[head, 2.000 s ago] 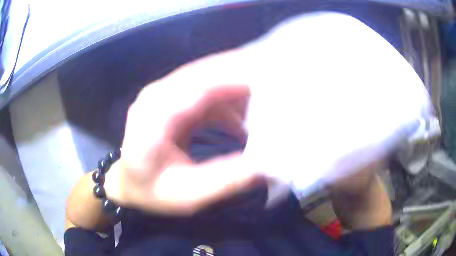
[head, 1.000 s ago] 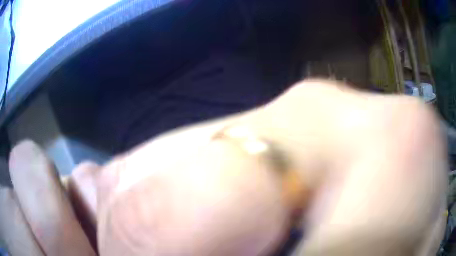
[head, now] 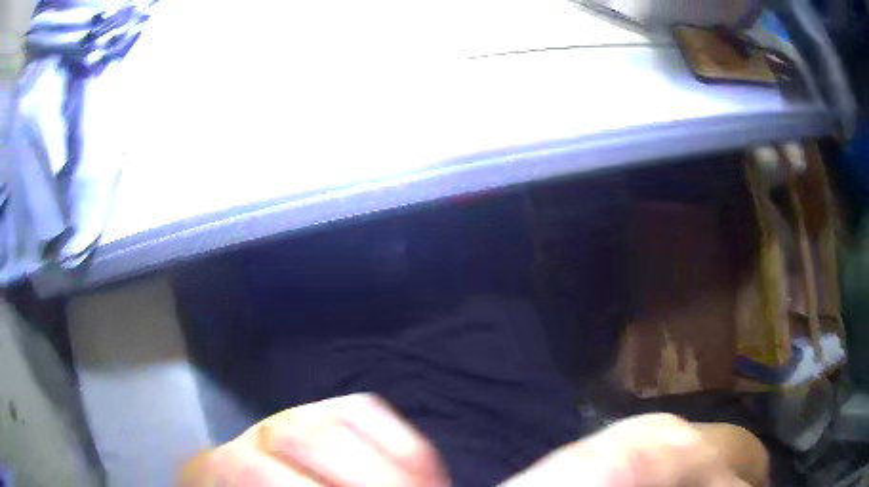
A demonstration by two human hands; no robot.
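Note:
My left hand (head: 319,449) is at the bottom edge, left of centre, fingers curled, cut off by the frame. My right hand (head: 648,455) is at the bottom edge, right of centre, also cut off and slightly blurred. Both are above my dark-clothed lap (head: 438,380). I cannot see whether either holds anything. The white machine table (head: 333,105) lies beyond them, with a grey-blue band along its front edge. Pale and dark striped cloth pieces (head: 62,143) hang over its left end.
A brown-edged flat object (head: 726,55) lies at the table's right, beside part of a pale machine head (head: 691,9). Under the table are a brown board with pale patches (head: 672,361) and yellowish upright bars (head: 770,266). A pale panel (head: 138,380) stands at left.
The white piece seen two seconds ago is out of sight. Both hands have moved down to the frame's bottom edge from close before the camera. The view now shows more of the table.

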